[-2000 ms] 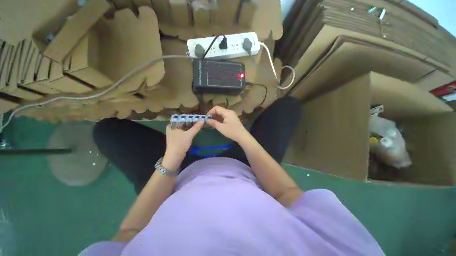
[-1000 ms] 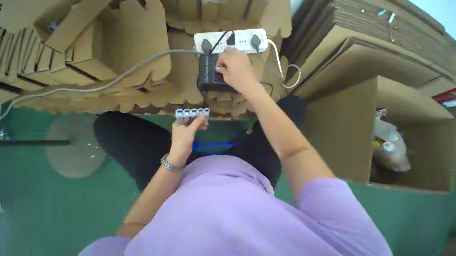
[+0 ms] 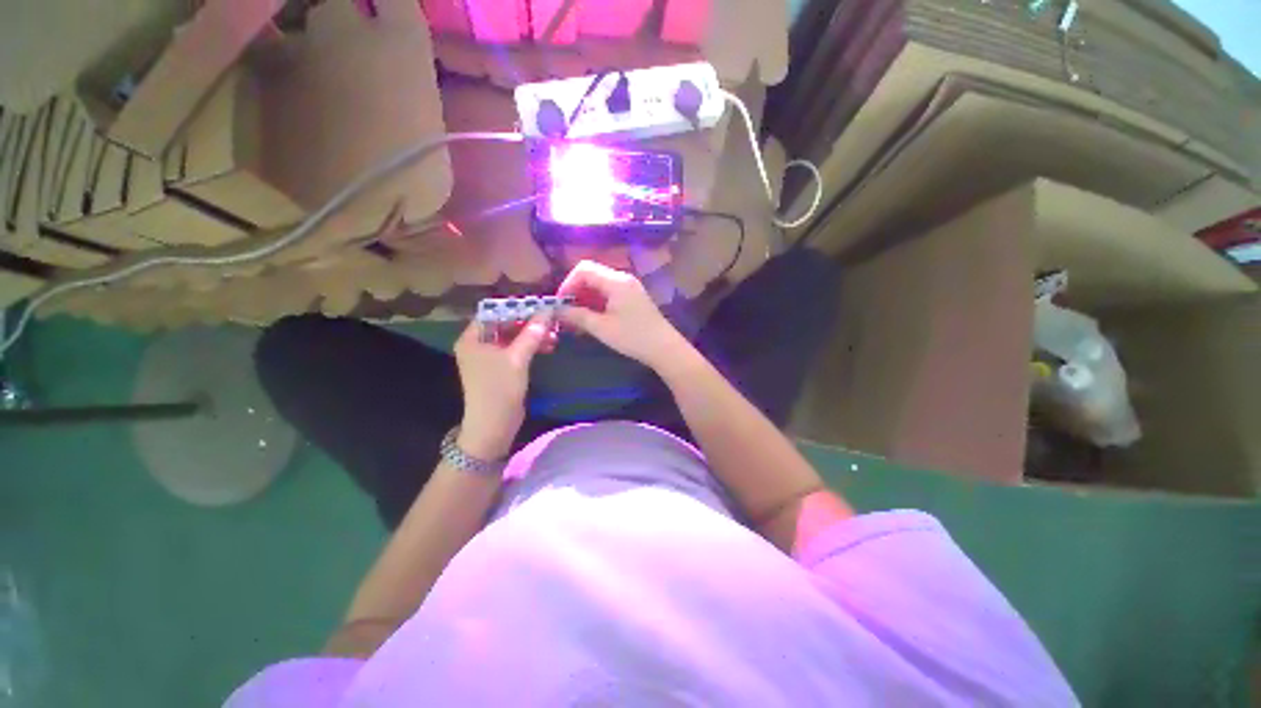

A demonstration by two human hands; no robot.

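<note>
My left hand [image 3: 498, 367] holds a short strip of small grey-white parts [image 3: 509, 307] with dark marks, between thumb and fingers above my lap. My right hand [image 3: 615, 311] is at the strip's right end, its fingertips pinched there; whether it grips the strip or a single part is too small to tell. Just beyond my hands, the black lamp box [image 3: 650, 187] glows bright pink-violet on its left half. A white power strip [image 3: 629, 104] with dark plugs lies behind the lamp.
Die-cut cardboard boxes [image 3: 221, 194] stand at the left, with a grey cable [image 3: 318, 221] across them. Flattened cartons [image 3: 996, 111] are stacked at the right. A large open carton [image 3: 927, 332] with plastic bags inside stands on the green floor at the right.
My right hand has moved back from the lamp to the strip's right end. The lamp has lit up pink-violet, tinting the boxes and my top. My left hand still holds the strip.
</note>
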